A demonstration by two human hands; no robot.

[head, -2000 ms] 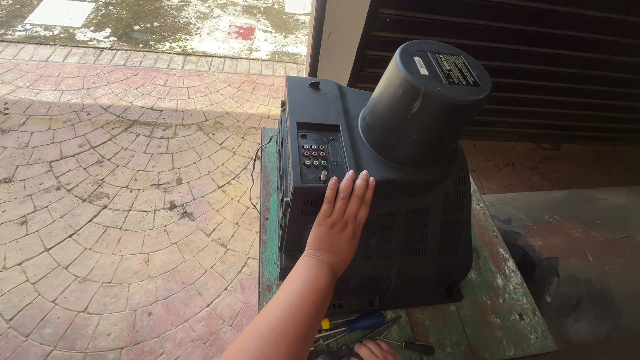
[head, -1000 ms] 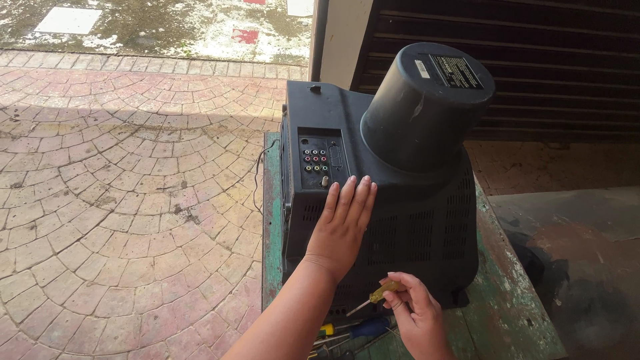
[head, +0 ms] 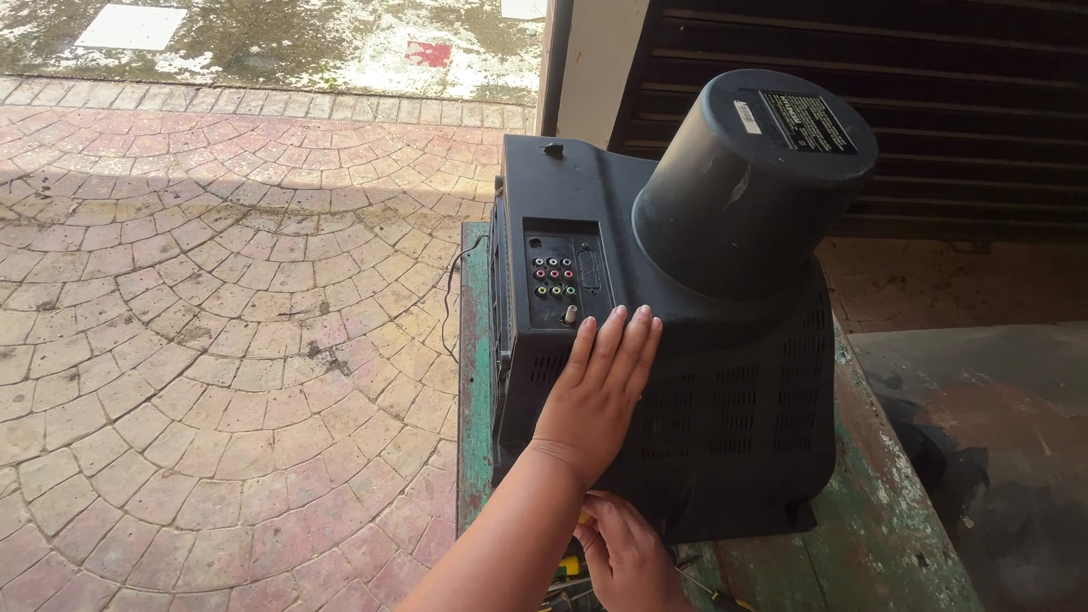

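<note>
A black plastic CRT television (head: 731, 357) rests on a worn green wooden table, its rear housing turned toward me. My left hand (head: 599, 391) lies flat on the housing, fingers spread slightly, just beside the recessed panel of coloured RCA sockets (head: 554, 274). Below it, partly behind my left forearm, my right hand (head: 625, 544) grips the yellow handle of a screwdriver (head: 585, 516) low at the television's near side. The screwdriver's shaft and tip are hidden by my left forearm.
Several hand tools, one with a yellow handle (head: 568, 568), lie at the near edge of the green table (head: 884, 510). A thin black cable (head: 448, 297) loops out at the table's left side. Paving covers the ground at left; a dark slatted shutter (head: 952, 127) stands behind.
My right hand came up from the tools with the screwdriver, then moved left to the television's lower near side. My left hand has stayed on the housing.
</note>
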